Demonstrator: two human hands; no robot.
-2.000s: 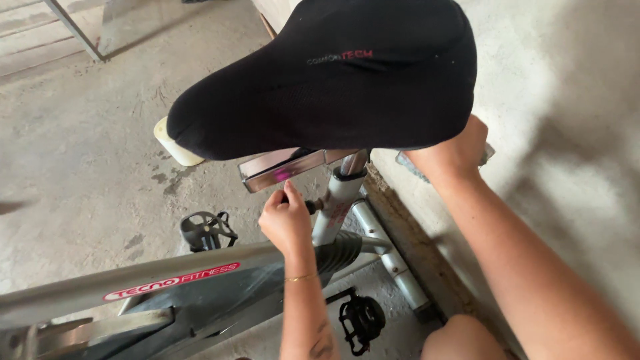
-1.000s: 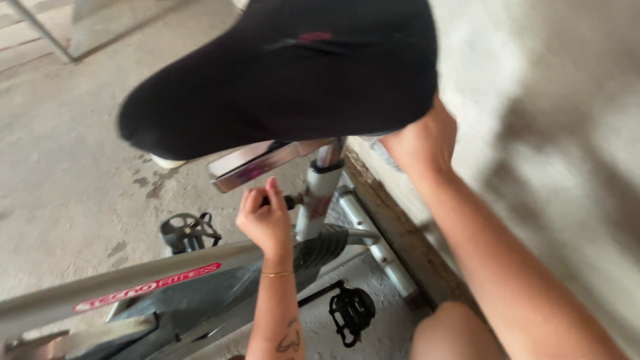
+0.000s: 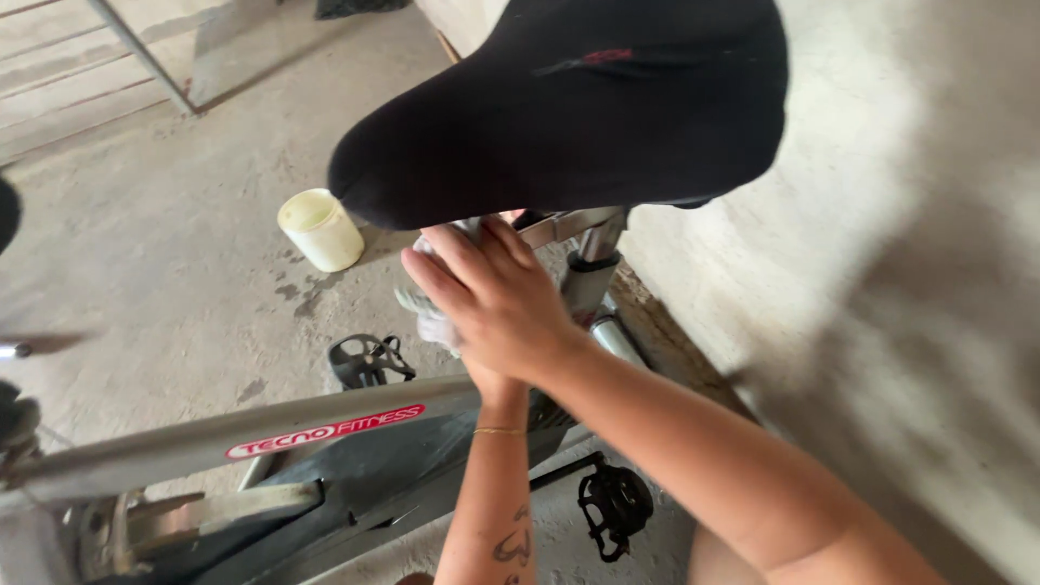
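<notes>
A black fabric-covered saddle (image 3: 569, 122) of an exercise bike spans the upper middle. Just under its nose, my right hand (image 3: 500, 305) presses a pale, crumpled cloth (image 3: 439, 325) against the metal seat slider (image 3: 561, 227). My left hand (image 3: 487, 378) is behind the right one, mostly covered by it, so its fingers cannot be seen. The seat post (image 3: 597, 252) rises beside my right hand. Below both hands runs the bike's grey frame tube (image 3: 325, 426), which bears a red Tecno Fitness badge.
A whitish plastic tub (image 3: 322, 231) stands on the concrete floor by dark wet spots. One black pedal (image 3: 370, 361) is beyond the frame, another pedal (image 3: 613, 504) on the near side. A pale wall (image 3: 853, 203) rises at the right, and a metal leg (image 3: 142, 57) is at upper left.
My right hand has moved from the saddle's rear to under its nose, with the cloth. It now covers my left hand, which was in plain sight by the seat post. The plastic tub shows more fully.
</notes>
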